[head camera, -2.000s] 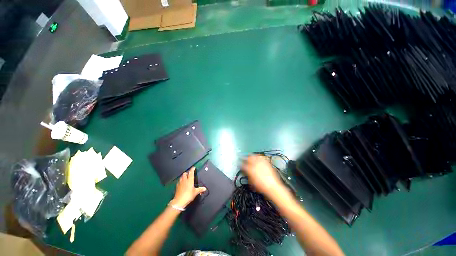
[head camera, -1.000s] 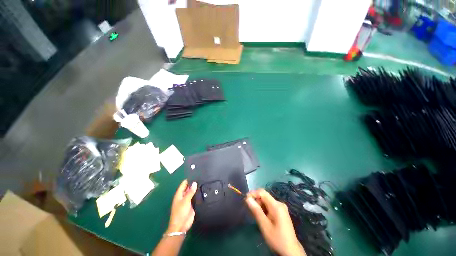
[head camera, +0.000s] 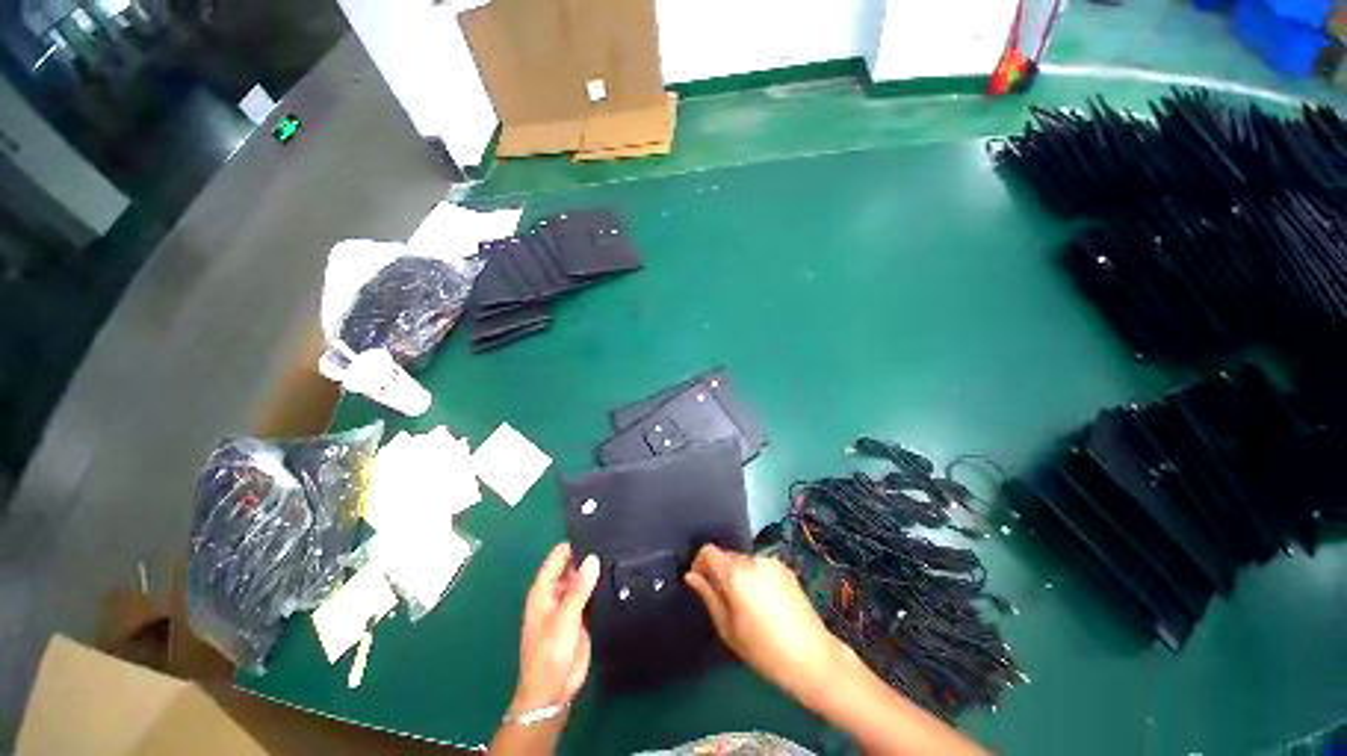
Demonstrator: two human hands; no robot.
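Note:
A flat black cover panel (head camera: 662, 502) is held up in front of me, with a small outlined patch and bright dots near its middle. My left hand (head camera: 556, 628) grips its left edge, thumb on the face. My right hand (head camera: 753, 598) has its fingertips pinched together at the right side of the patch; the cord tip seen there before is hidden by the fingers. More black panels (head camera: 720, 409) lie just behind the held one. A tangled black cord bundle (head camera: 886, 569) lies right of my right hand.
Rows of black covers (head camera: 1167, 488) stand at the right, a fanned black stack (head camera: 591, 244) at the back left. At left are a white cup (head camera: 387, 381), pale yellow sheets (head camera: 421, 502), plastic bags (head camera: 266, 532) and a cardboard carton (head camera: 111, 709).
My right hand has left the cord bundle and come to the panel's patch, moving slightly left over the last second. My left hand has taken hold of the panel. The view has shifted.

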